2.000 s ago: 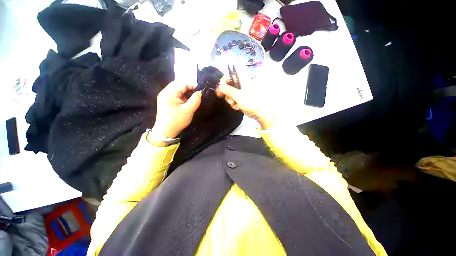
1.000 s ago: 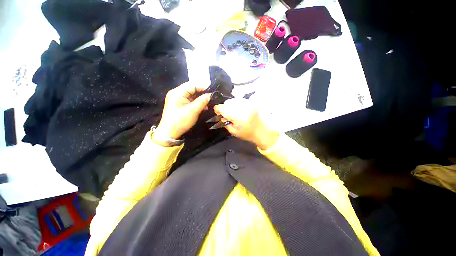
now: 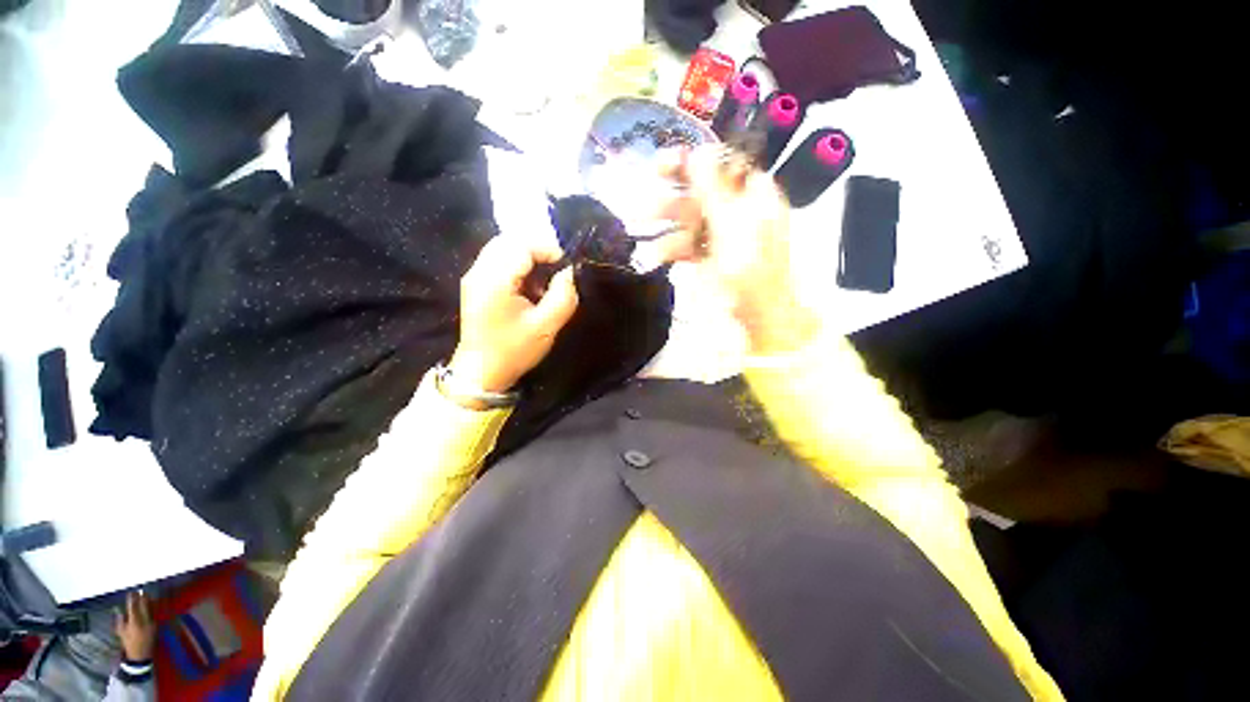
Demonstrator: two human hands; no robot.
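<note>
A black garment with tiny light specks (image 3: 302,302) lies heaped on the left of the white table (image 3: 946,261). My left hand (image 3: 510,313) pinches a small dark flap of the same cloth (image 3: 592,231) in front of my vest. My right hand (image 3: 740,226) is raised just right of the flap and is blurred. Something thin and dark shows between its fingers and the cloth; I cannot tell what it is or whether it touches. A round dish of small dark buttons (image 3: 651,133) stands just beyond my hands. No needle can be made out.
Black thread cones with pink ends (image 3: 814,165) stand right of the dish, beside a red packet (image 3: 707,82). A maroon pouch (image 3: 839,52) and a dark phone (image 3: 869,233) lie at the right. A dark bar (image 3: 56,398) lies far left. Another person's hand (image 3: 136,627) shows at the lower left.
My right hand has risen away from the flap, toward the dish and to the right; the dark blades seen under it are no longer clear. Another person's hand has appeared at lower left.
</note>
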